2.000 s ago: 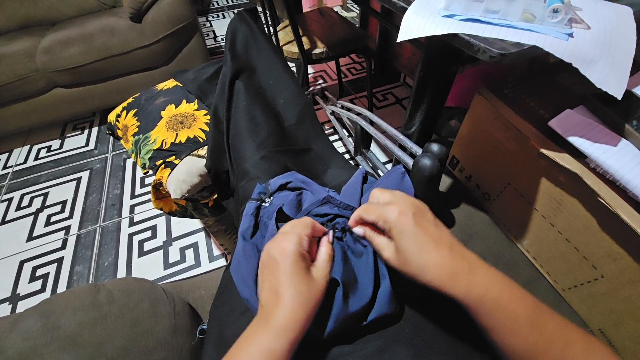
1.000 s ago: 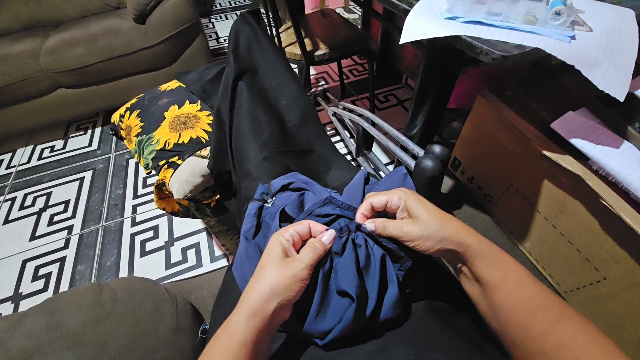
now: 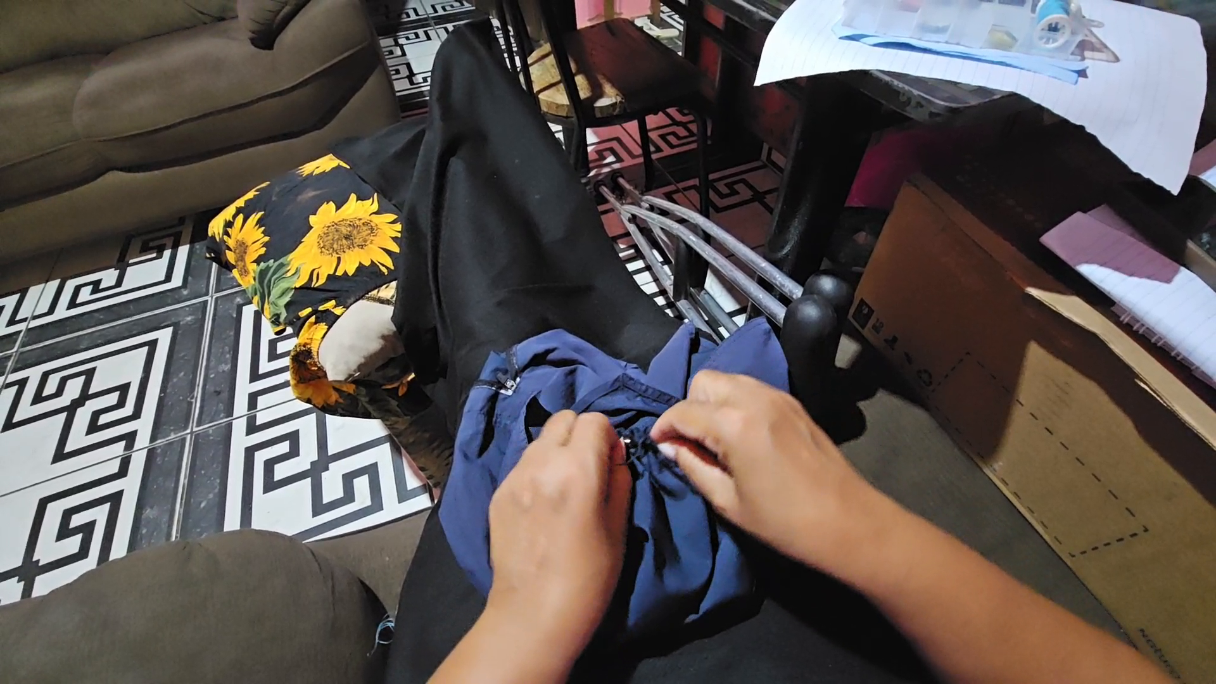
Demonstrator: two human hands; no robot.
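Note:
A bunched navy blue cloth garment lies across my lap, over black fabric. My left hand pinches its gathered dark seam from the left, fingertips curled and partly hidden. Close by on the right, my right hand grips the same gathered part between thumb and fingers. A small shiny thing shows between the fingertips, too small to name. A zipper end shows at the garment's upper left.
A sunflower-print cloth is left of my leg. Crutch-like metal tubes and a cardboard box stand at right. The table holds paper, a clear plastic case and a blue thread spool. A sofa stands at upper left.
Both hands have stayed at the gathered seam while their fingers changed pose. Since one second ago the left hand has turned, its fingers now curled over the cloth.

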